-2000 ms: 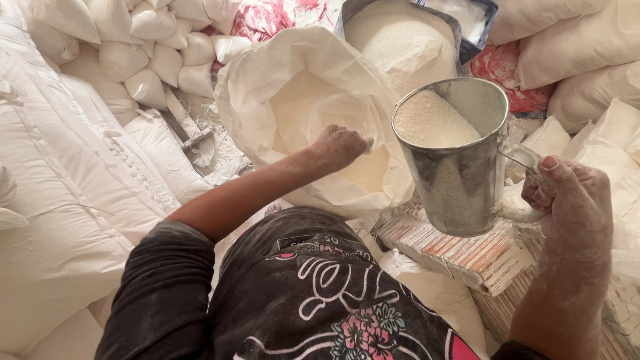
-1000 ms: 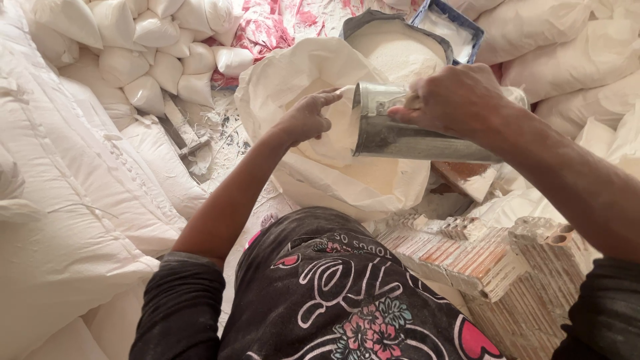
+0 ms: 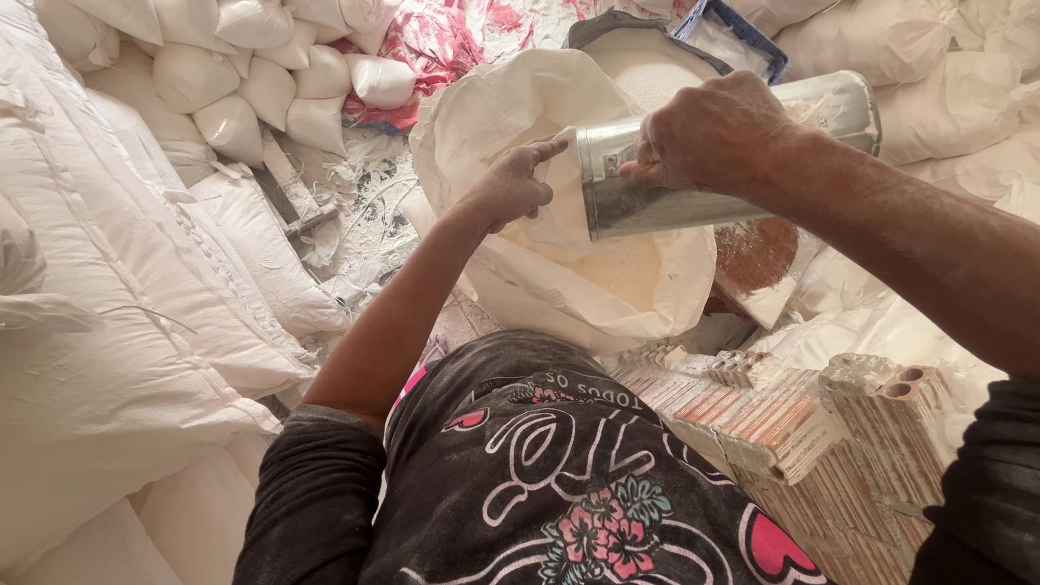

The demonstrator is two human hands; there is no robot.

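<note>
My right hand [image 3: 715,138] grips the handle of a metal jug [image 3: 674,207], which lies tipped on its side with its mouth to the left, over a large open white sack [image 3: 479,106]. Pale powder [image 3: 621,268] shows inside the sack. My left hand [image 3: 520,185] is at the jug's mouth, index finger stretched toward the rim and the other fingers curled on what looks like a thin translucent plastic bag [image 3: 561,199]. The bag hangs below the mouth; its edges are hard to make out, and the jug's inside is hidden.
Behind the sack stand a dark-rimmed container of white powder [image 3: 650,69] and a blue crate [image 3: 743,32]. Small filled bags [image 3: 195,77] are piled at upper left, large white sacks [image 3: 97,268] at left and more sacks [image 3: 942,97] at right. Hollow bricks [image 3: 756,414] stand at lower right.
The powder-filled jug, upright at the right two seconds ago, has moved left over the sack and been tipped sideways. My left hand has risen from inside the sack to the jug's mouth.
</note>
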